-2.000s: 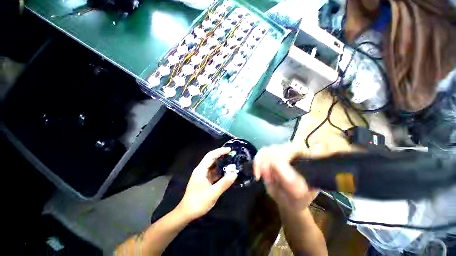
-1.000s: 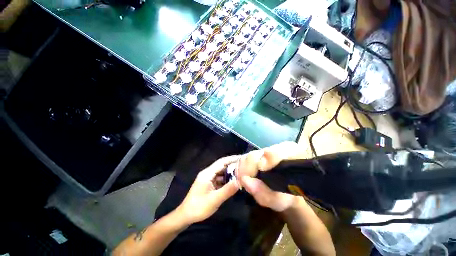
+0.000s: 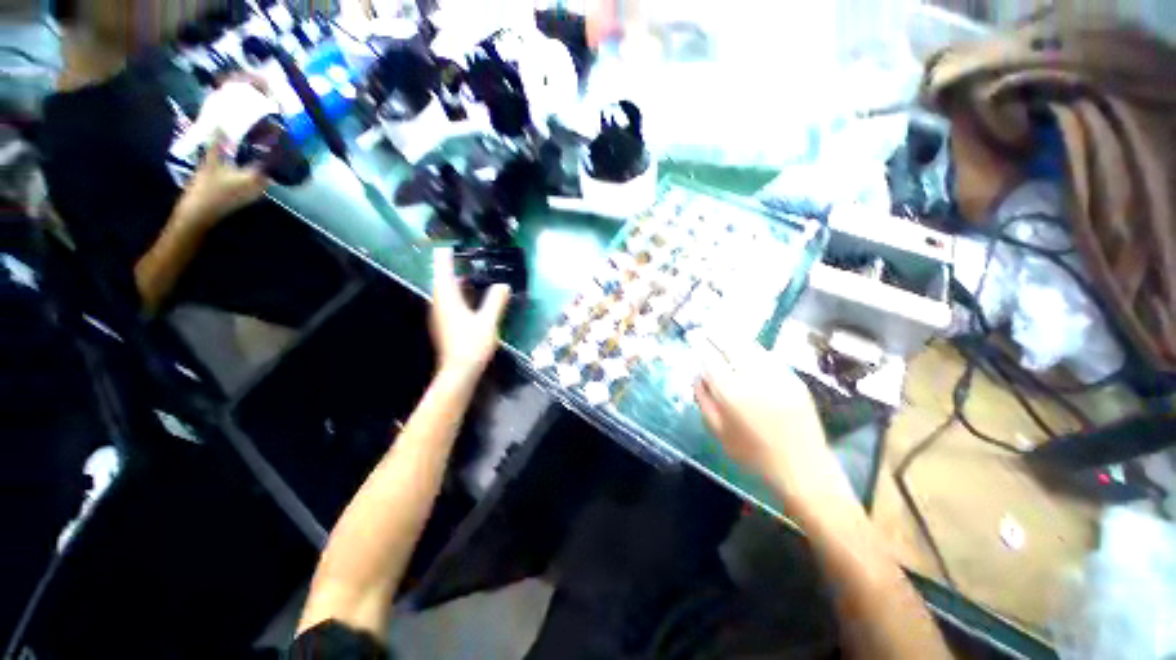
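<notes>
My left hand [image 3: 467, 316] is at the bench's front edge with its fingers around a round black housing [image 3: 490, 267], beside a cluster of black assemblies [image 3: 484, 187]. My right hand [image 3: 748, 393] is over the right part of the clear module tray [image 3: 645, 432]; it is blurred, and its fingertips and anything in them cannot be made out. Rows of white modules [image 3: 606, 322] with thin wires lie in the tray.
The pale screw feeder [image 3: 890, 290] stands right of the tray. Black cables [image 3: 961, 400] and a dark tool-like piece [image 3: 1103, 441] lie on the wooden board. White housings with black parts stand at the back. Another person's hand [image 3: 226, 187] is at far left. The black bin is below the bench.
The view has swung left and up the bench. My left hand has moved from the lap to the bench with the housing. My right hand has let go of the screwdriver and moved over the tray.
</notes>
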